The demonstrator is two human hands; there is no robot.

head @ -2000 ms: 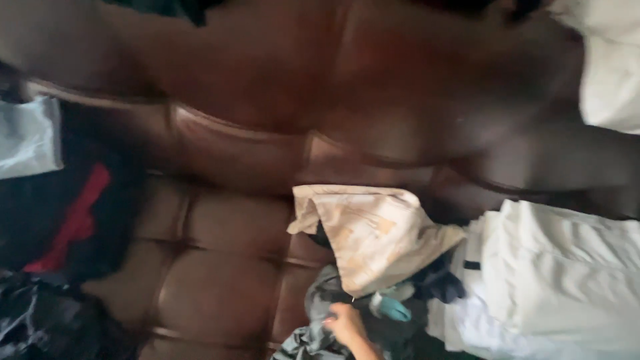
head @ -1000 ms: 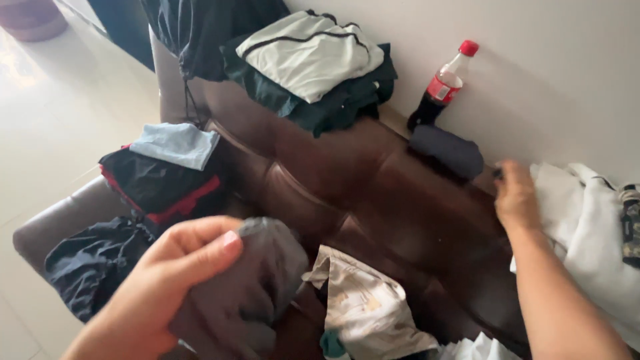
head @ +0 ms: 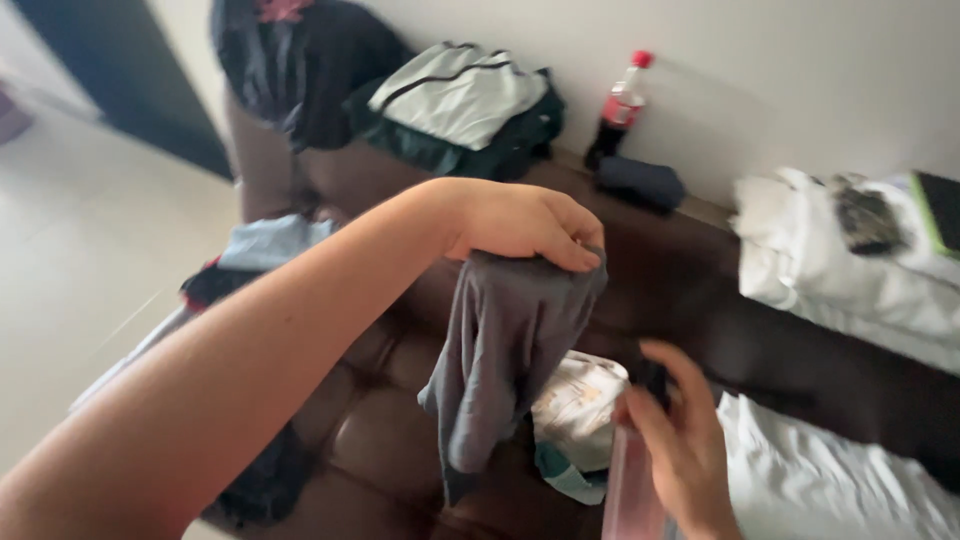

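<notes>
My left hand (head: 536,225) is closed on the upper edge of a grey cloth garment (head: 506,337), which hangs down in folds above the brown leather sofa (head: 375,420). Lower right, my right hand (head: 675,420) is curled, with a small dark thing (head: 654,381) between thumb and fingers; blur hides what it is. Left of that hand lies a cream patterned cloth (head: 581,397) with a teal and white cloth (head: 566,476) below it. A pinkish translucent plastic box edge (head: 626,480) shows just under the right hand.
A cola bottle (head: 619,109) and a dark rolled cloth (head: 641,184) are by the wall. A white garment with black trim (head: 465,90) tops dark green clothing. White bedding (head: 795,247) and white fabric (head: 832,480) lie right; light blue cloth (head: 270,241) rests on dark clothes at left.
My left hand has moved right with the grey garment, which now hangs down from it. My right hand has come away from beside the white bedding and is lower, near the cream cloth.
</notes>
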